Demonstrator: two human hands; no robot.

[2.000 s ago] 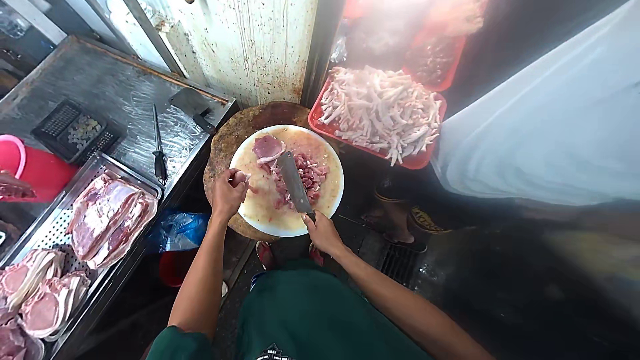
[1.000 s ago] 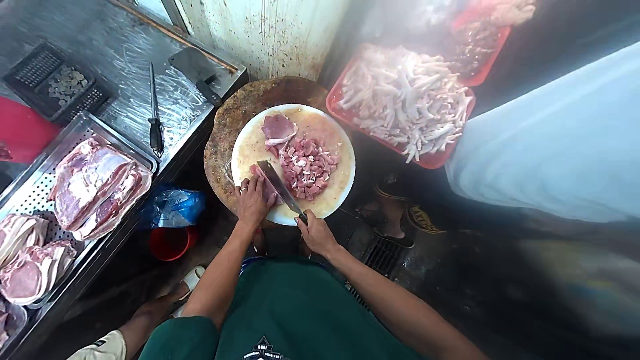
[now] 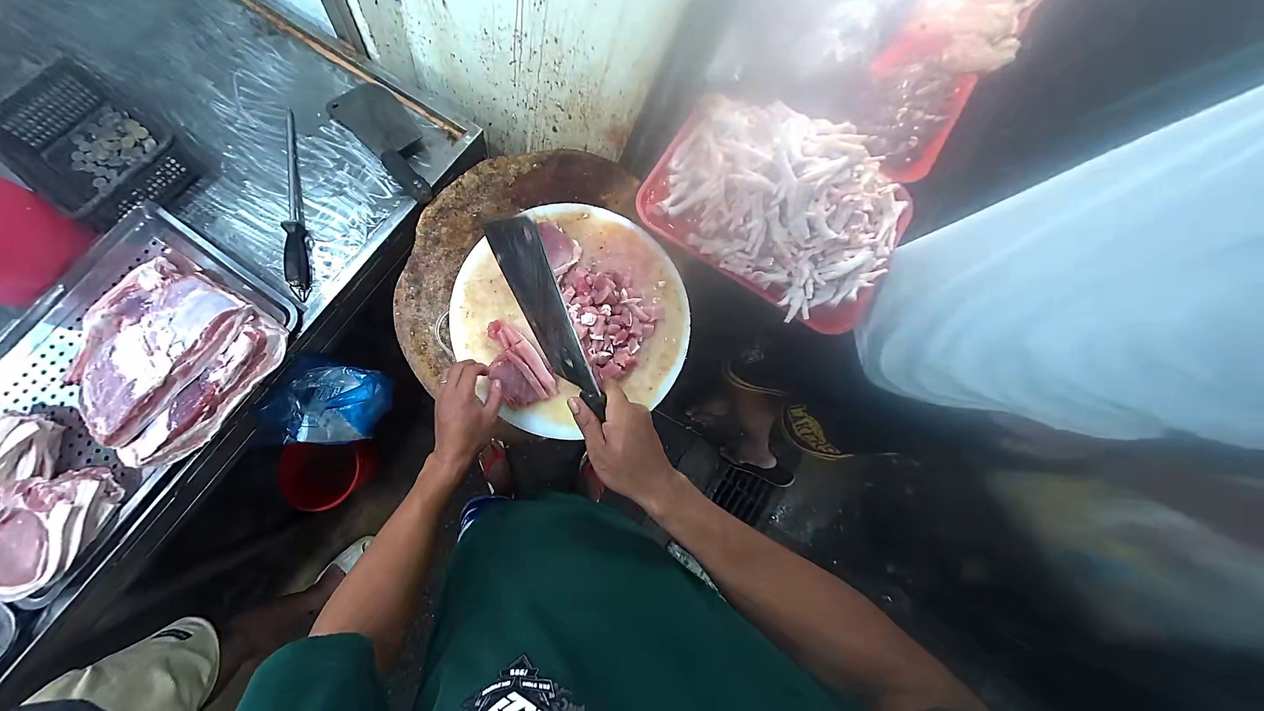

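Note:
My right hand (image 3: 624,439) grips the handle of a large knife (image 3: 541,301), whose dark blade points up and left across a round white cutting board (image 3: 670,380). Sliced raw meat (image 3: 521,365) lies left of the blade, with the fingertips of my left hand (image 3: 466,413) at its lower left edge. Right of the blade is a pile of diced meat (image 3: 609,318), and another piece of meat (image 3: 558,249) sits above it, partly behind the blade. The board rests on a round wooden block (image 3: 423,286).
At left, a metal table holds a cleaver (image 3: 380,123), a sharpening steel (image 3: 294,212), a basket of coins (image 3: 109,148) and a perforated tray (image 3: 44,341) of meat. Chicken feet fill a red tray (image 3: 839,318) at right. Another person's leg (image 3: 267,622) is at lower left.
The knife has swung from pointing at my left hand to pointing up and left, away from it. My left hand has moved back to the edge of the slices, which now show in cut strips.

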